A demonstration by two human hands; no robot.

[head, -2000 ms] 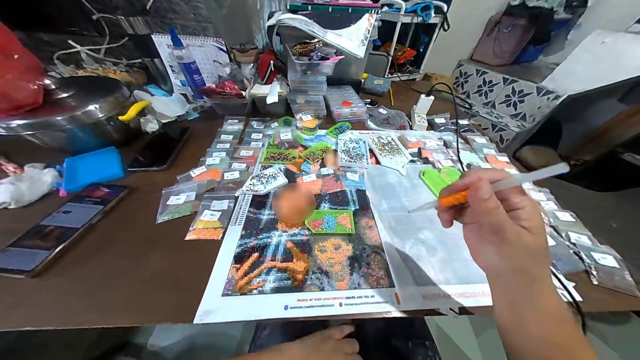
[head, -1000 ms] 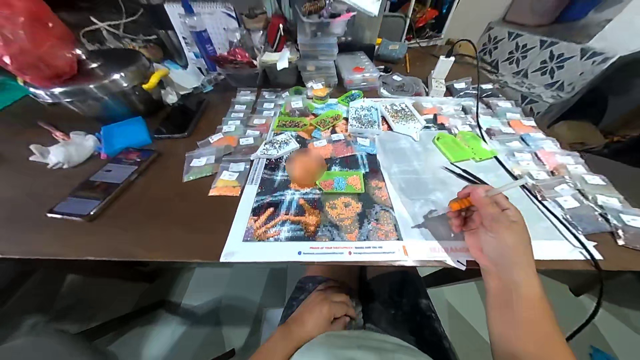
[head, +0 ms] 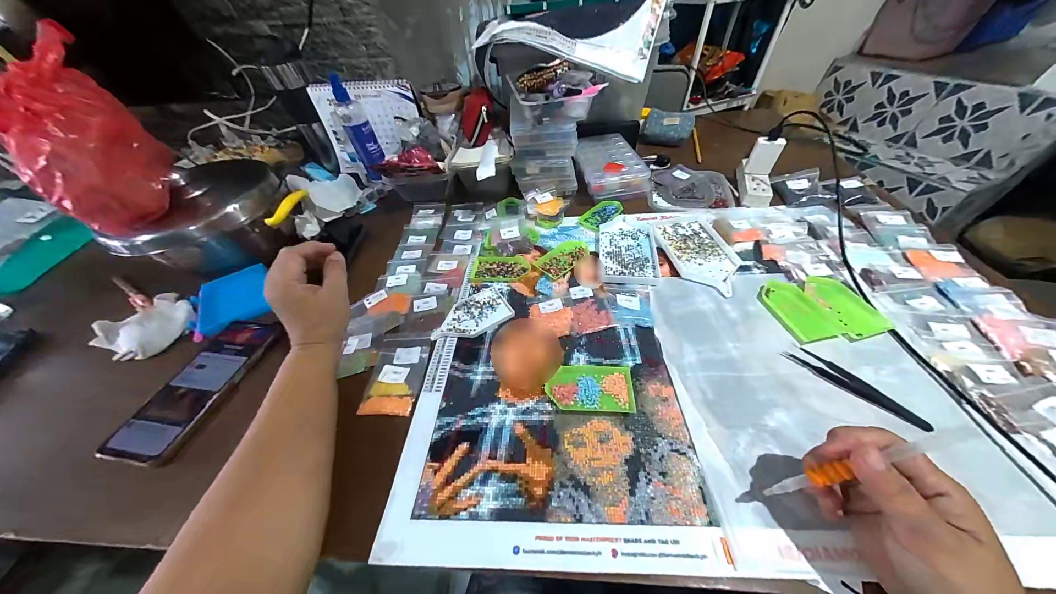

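Observation:
My right hand (head: 899, 503) holds a diamond-painting pen (head: 833, 472) with an orange grip, its tip over the white cover sheet (head: 726, 371). My left hand (head: 309, 293) is raised over the left side, fingers curled, near a dark phone and a blue case (head: 231, 301); whether it holds anything is hidden. Between the hands lies the partly beaded diamond-painting canvas (head: 487, 535). On it sit a green tray (head: 591, 389) with pink, blue and orange beads, white bead trays (head: 635, 252), (head: 697, 247) and small bead bags (head: 551, 316). Black tweezers (head: 858, 389) rest beside green trays (head: 796, 312).
A smartphone (head: 190, 392) and a white figurine (head: 144, 326) lie at left, before a metal pot (head: 206, 214) and a red plastic bag (head: 82, 140). Bead bags (head: 940, 262) line the right side, crossed by a black cable (head: 841, 223). Plastic boxes (head: 610, 165) stand behind.
My left hand has risen from my lap, where it was one second ago, to above the table's left side. My right hand still holds the pen. The view has shifted.

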